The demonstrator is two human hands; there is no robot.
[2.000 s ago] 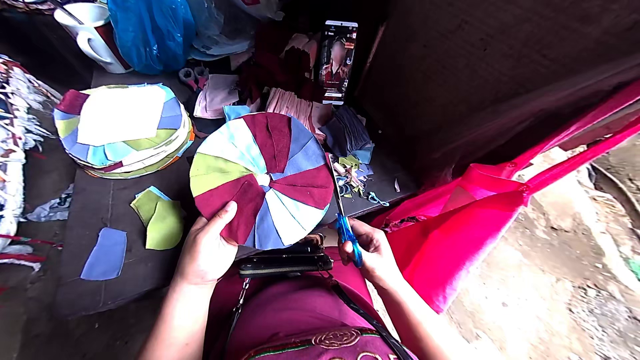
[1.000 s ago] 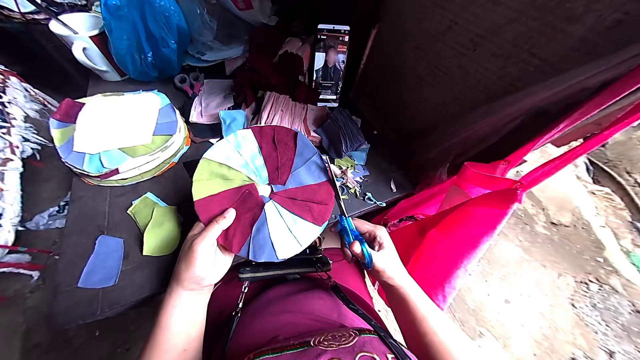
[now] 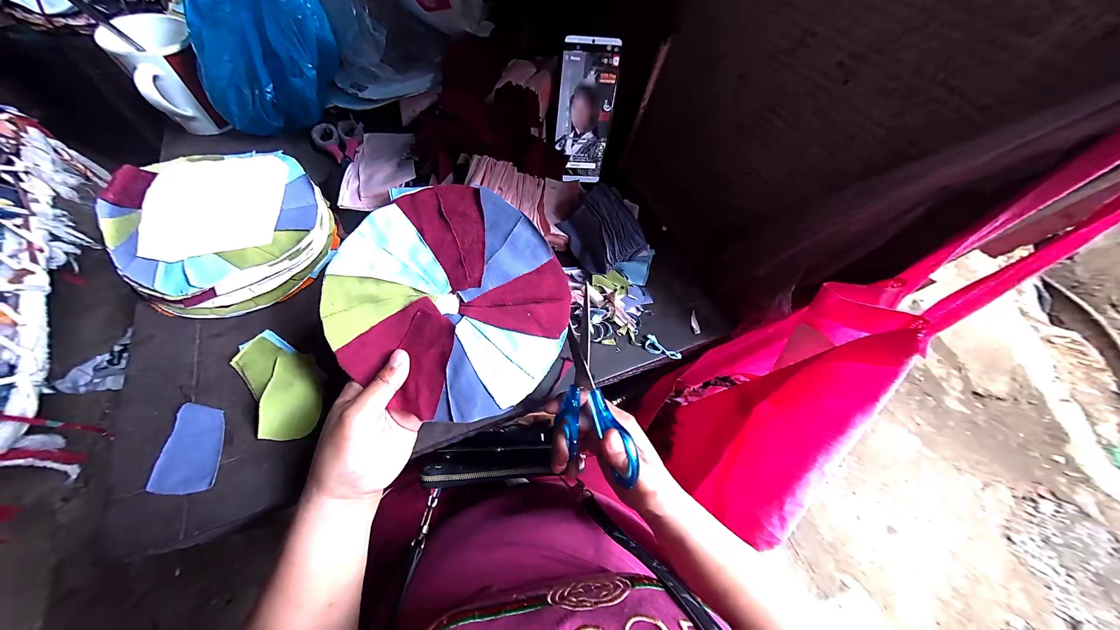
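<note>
A round patchwork fabric disc (image 3: pixel 516 306) of maroon, blue, green and pale wedges is pinched at its lower left edge by my left hand (image 3: pixel 372 429), thumb on top. My right hand (image 3: pixel 604 446) has its fingers in the blue handles of a pair of scissors (image 3: pixel 588 385). The blades point up, slightly apart, beside the disc's right edge. A stack of similar patchwork discs (image 3: pixel 297 254) with a white piece (image 3: pixel 213 206) on top stands to the left. Green fabric pieces (image 3: pixel 289 398) and a blue fabric piece (image 3: pixel 186 449) lie nearer to me.
A phone (image 3: pixel 588 109) stands at the back. Behind the disc are folded pink cloth pieces (image 3: pixel 516 192), dark cloth pieces (image 3: pixel 602 227) and fabric scraps (image 3: pixel 617 306). A mug (image 3: pixel 166 74), blue plastic bag (image 3: pixel 262 61) and pink-handled scissors (image 3: pixel 337 140) are back left. Bright pink cloth (image 3: pixel 787 394) hangs right.
The scissor blades, close together at the disc's right edge earlier, now stand slightly apart. My left hand keeps its hold on the disc.
</note>
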